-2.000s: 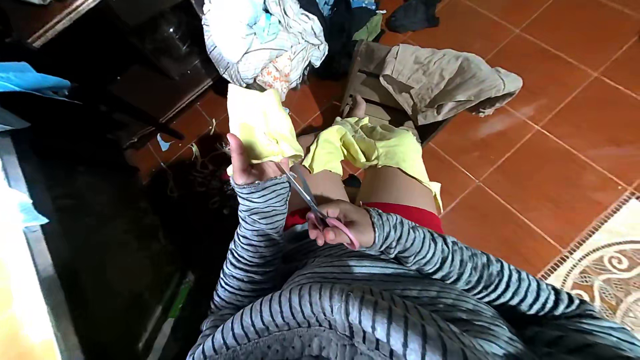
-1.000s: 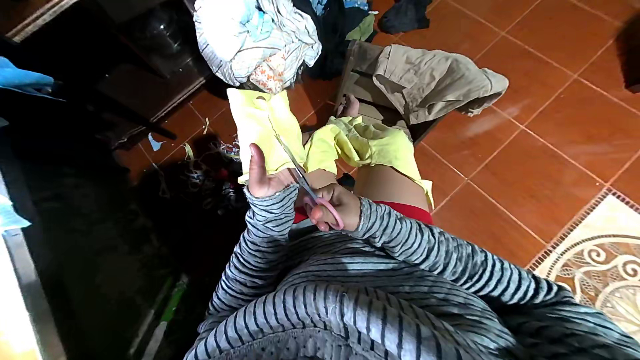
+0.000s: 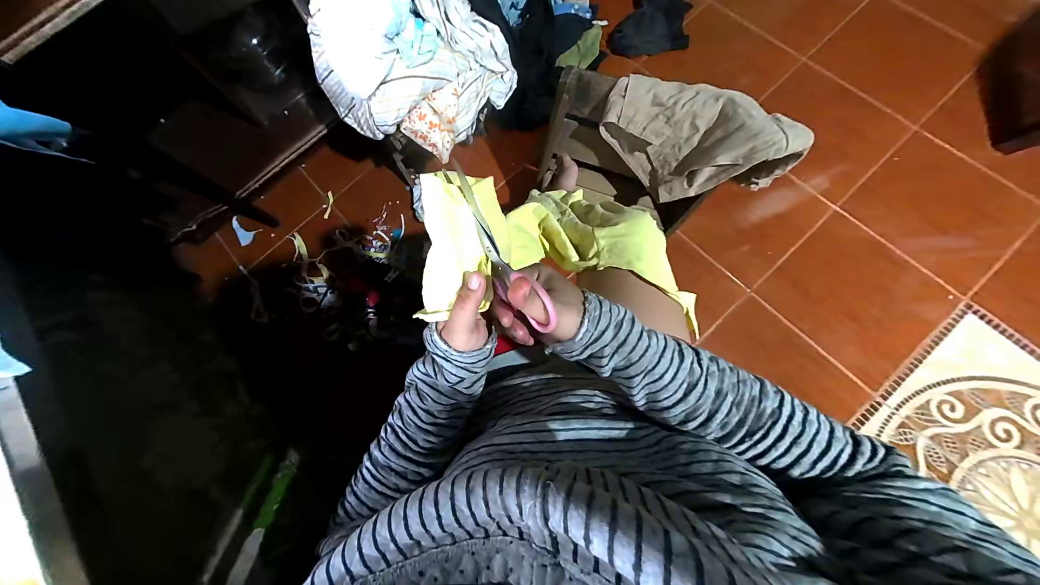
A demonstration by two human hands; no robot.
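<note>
My right hand [image 3: 540,305] grips a pair of scissors [image 3: 485,227] by pink handles, its blades lying along the yellow cloth and pointing away from me. The left part of the yellow cloth [image 3: 449,244] is held in my left hand [image 3: 466,313], thumb on top and the fingers hidden beneath. More yellow fabric [image 3: 626,236] drapes over my leg to the right. Whether the two yellow parts are joined cannot be told. My two hands are close together above my lap.
A brown cloth [image 3: 699,134] hangs over a wooden crate [image 3: 581,106]. Beyond my hands lies a heap of pale striped fabric [image 3: 422,65]. Thread and cloth scraps [image 3: 325,280] litter the floor at left. A patterned floor inlay [image 3: 983,422] is at lower right.
The scissors now lie farther along the left part of the yellow cloth; two seconds ago their tips were at its lower edge. My right hand has come closer to my left.
</note>
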